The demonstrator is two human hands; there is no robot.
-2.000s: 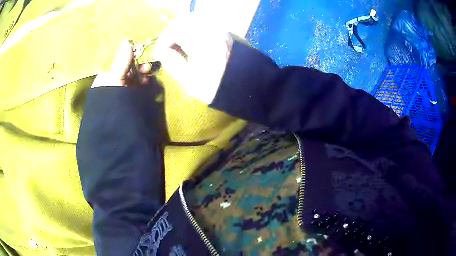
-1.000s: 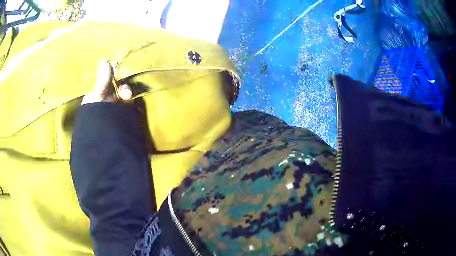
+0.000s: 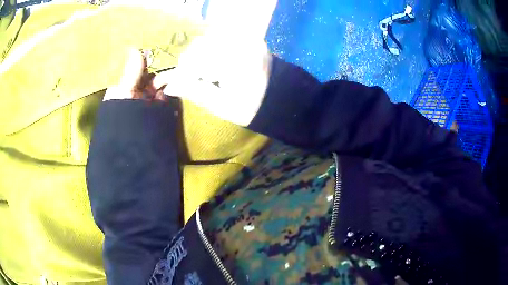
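A thick mustard-yellow coat [image 3: 42,189] lies across the lap and the left side. My left hand [image 3: 133,80] grips the folded front edge of the coat at upper left centre. A small shiny button [image 3: 147,55] shows at its fingertips. My right hand [image 3: 223,75] is washed out by glare and lies over the coat edge, its fingers close beside my left fingers. What the right fingertips hold cannot be made out; no needle or thread is visible there.
A blue sheeted surface [image 3: 317,44] lies beyond the coat. A small black-and-white strap-like object [image 3: 390,33] is on it. A blue plastic basket [image 3: 473,119] stands at the right, with a crumpled blue plastic bag [image 3: 454,42] behind it. A glaring white surface shows at the top.
One second ago my right hand was out of view and a dark button showed on the coat edge. The hand has come back beside my left hand and covers that area.
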